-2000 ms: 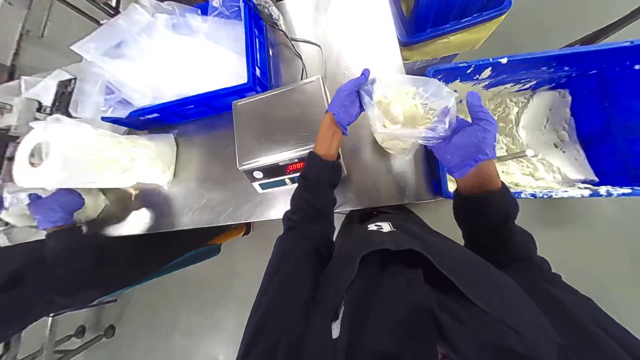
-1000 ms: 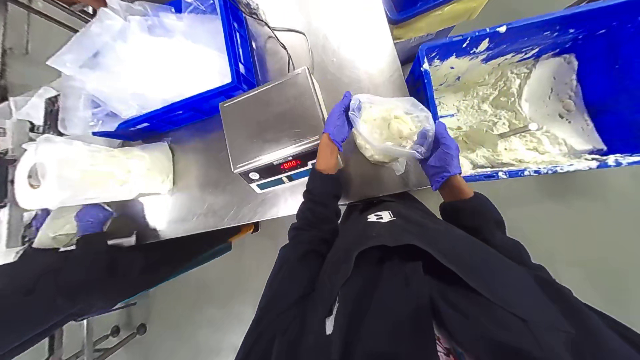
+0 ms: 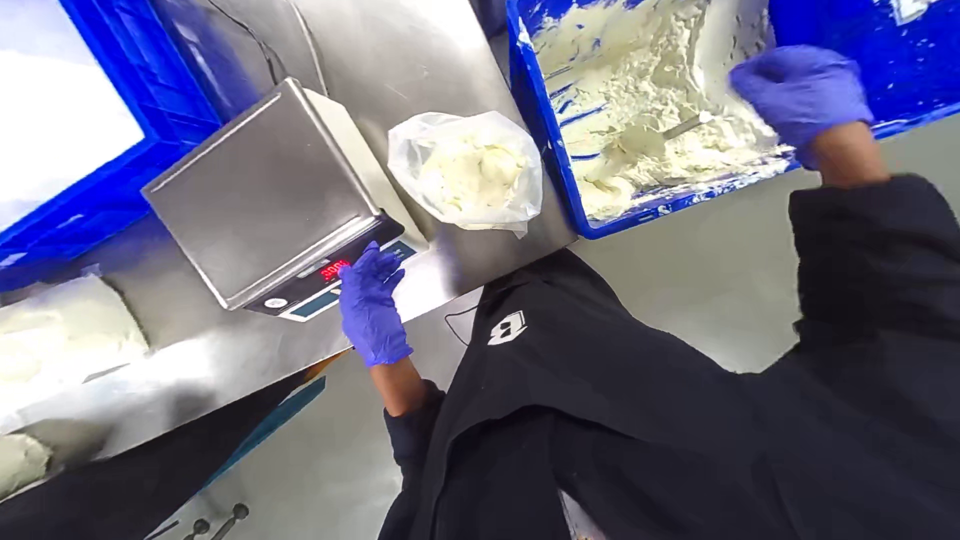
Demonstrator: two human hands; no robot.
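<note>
My left hand (image 3: 373,304), in a purple glove, rests at the front panel of a digital scale (image 3: 270,195) with a steel pan, near its red display; it holds nothing that I can see. On the steel table, right of the scale, stands an open clear plastic bag (image 3: 469,172) with a pale, creamy mass in it, touched by neither hand. My right hand (image 3: 802,94), also gloved, is curled over the blue tub (image 3: 551,135) of pale paste; whether it holds anything is hidden. A scoop or spatula (image 3: 649,141) lies in the paste.
Left of the scale stands a blue crate (image 3: 172,97) with white plastic in it. A roll of clear bags (image 3: 67,330) lies at the left of the steel table (image 3: 420,52). Cables run behind the scale. A co-worker's dark sleeve (image 3: 150,480) reaches in at the lower left.
Both hands have let go of the bag, which now stands on the table. My left hand has moved left to the scale's panel, my right hand right, over the tub. The view is closer.
</note>
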